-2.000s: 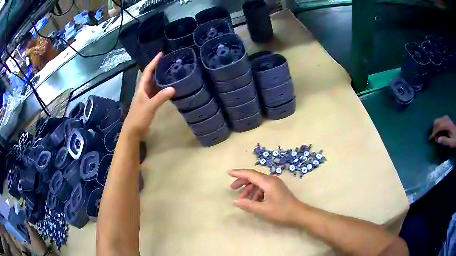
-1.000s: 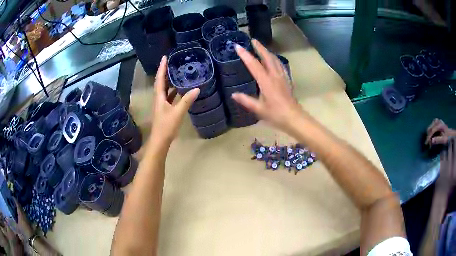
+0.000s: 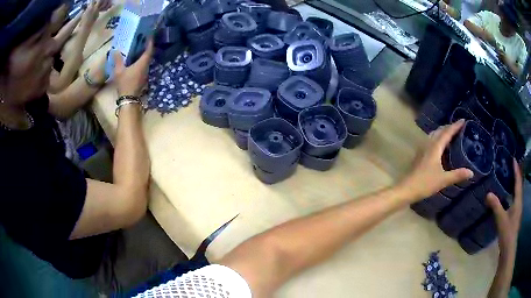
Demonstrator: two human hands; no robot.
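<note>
Dark plastic housings [image 3: 474, 148] stand in tall, close-set columns at the right. My left hand [image 3: 434, 169] is around the top housing of the front column, with its thumb on the near side and its fingertips at the upper rim. My right hand [image 3: 508, 212] is near the right edge, around the side of the neighbouring column, with its thumb on the near face; its hold is partly hidden. A small pile of fittings [image 3: 438, 278] with pale round faces lies below the columns.
A heap of loose housings [image 3: 276, 139] fills the upper middle. Another pile of fittings [image 3: 173, 84] lies left of it. A seated person [image 3: 116, 192] at the left holds a pale blue box [image 3: 129, 29]. A dark slit [image 3: 220, 233] shows near the tan covering's front edge.
The view has swung left, so the columns now show at the right and the neighbour is in view. My right hand has moved from above the columns to the side of one.
</note>
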